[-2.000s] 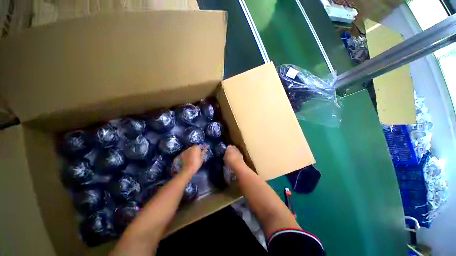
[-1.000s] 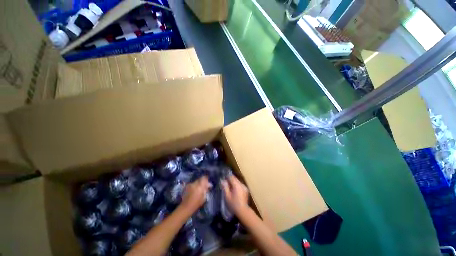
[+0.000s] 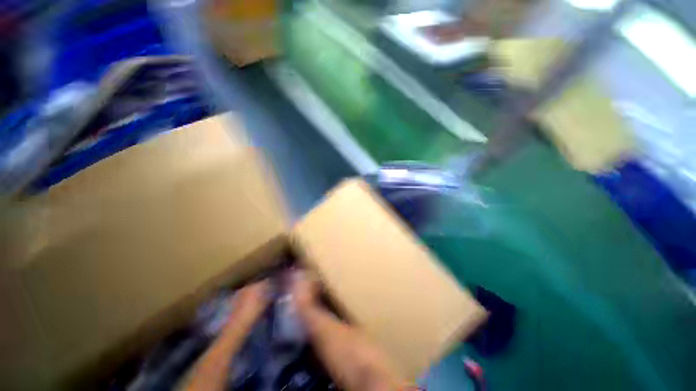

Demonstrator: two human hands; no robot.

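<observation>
The whole view is badly blurred. The large open carton [image 3: 153, 229] fills the lower left, its side flap [image 3: 389, 275] folded out over the bench. Dark glossy bagged parts [image 3: 267, 359] show blurred inside it. My left hand [image 3: 248, 302] and my right hand [image 3: 309, 302] are close together inside the carton, near its far right corner. A pale, crinkled patch, likely clear plastic, shows between them. Blur hides the fingertips and whether either hand grips anything.
A green-topped bench [image 3: 549, 305] lies right, with a dark cloth item [image 3: 496, 321], a small red-and-black tool [image 3: 475, 372] and a bagged dark part [image 3: 420, 191] by a metal post. Blue crates [image 3: 114, 99] stand upper left. A conveyor [image 3: 343, 84] runs behind.
The head view has swung and blurred, placing the carton lower and further left. Both hands remain inside the carton near its right side and appear closer together.
</observation>
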